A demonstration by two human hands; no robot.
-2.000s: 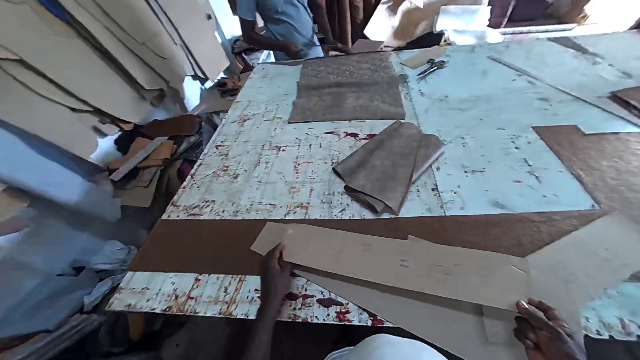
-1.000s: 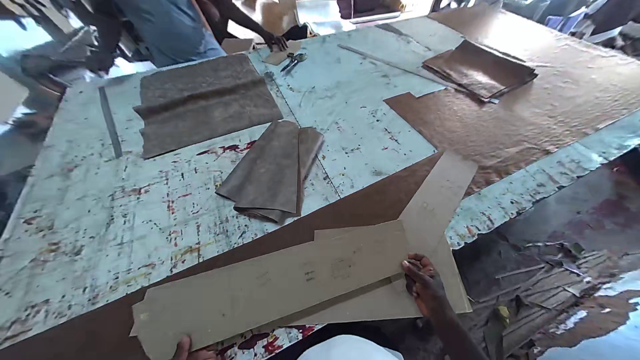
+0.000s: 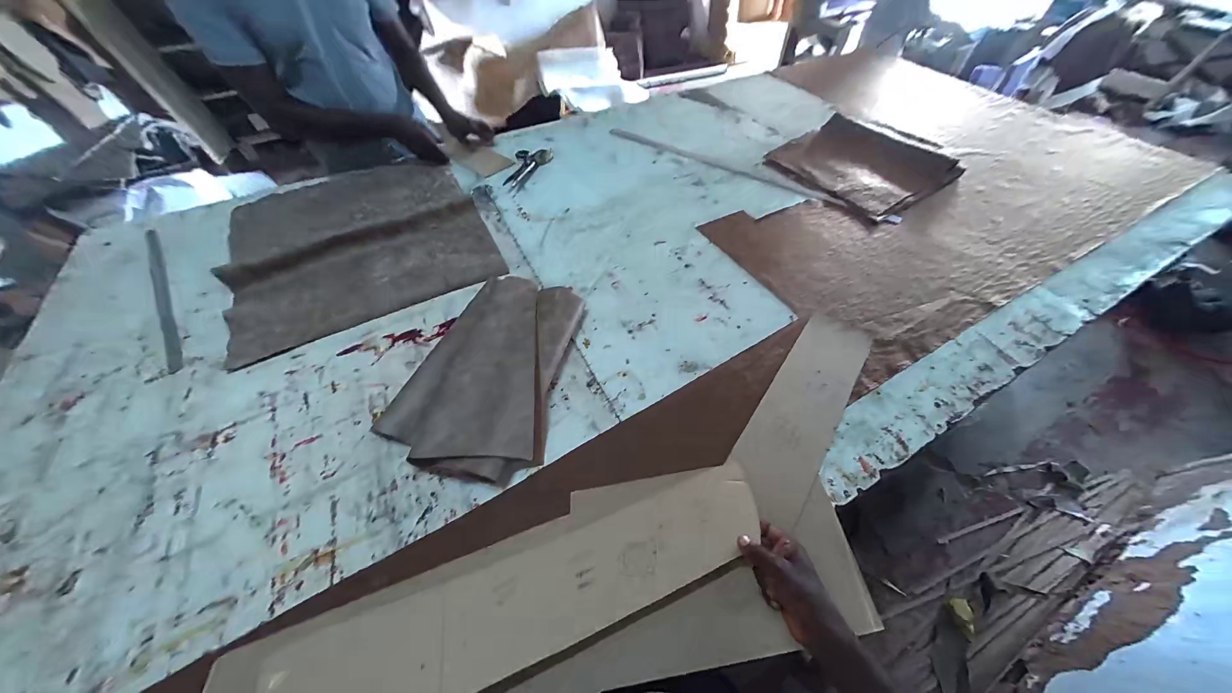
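My right hand (image 3: 784,577) pinches the right end of a long cardboard pattern piece (image 3: 577,577) near the table's front edge. Other cardboard pieces lie under it, one of them a strip (image 3: 808,395) slanting up to the right. Beneath these runs a strip of brown leather-like sheet (image 3: 674,423). My left hand is out of view; the pattern's left end runs off the bottom of the frame. Folded grey-brown pieces (image 3: 481,385) lie just beyond the pattern, and a larger grey-brown sheet (image 3: 361,250) is spread behind them.
Scissors (image 3: 527,168) lie at the far edge near a co-worker's hands (image 3: 448,140). A long ruler-like strip (image 3: 712,166) and stacked brown pieces (image 3: 866,168) rest toward the right, on a wide brown sheet (image 3: 972,231). A narrow strip (image 3: 164,303) is at left. Scraps (image 3: 1011,549) litter the floor.
The view has swung to the right. My left hand, on the pattern's left end in the earlier frames, is now out of view. My right hand stays at its right end.
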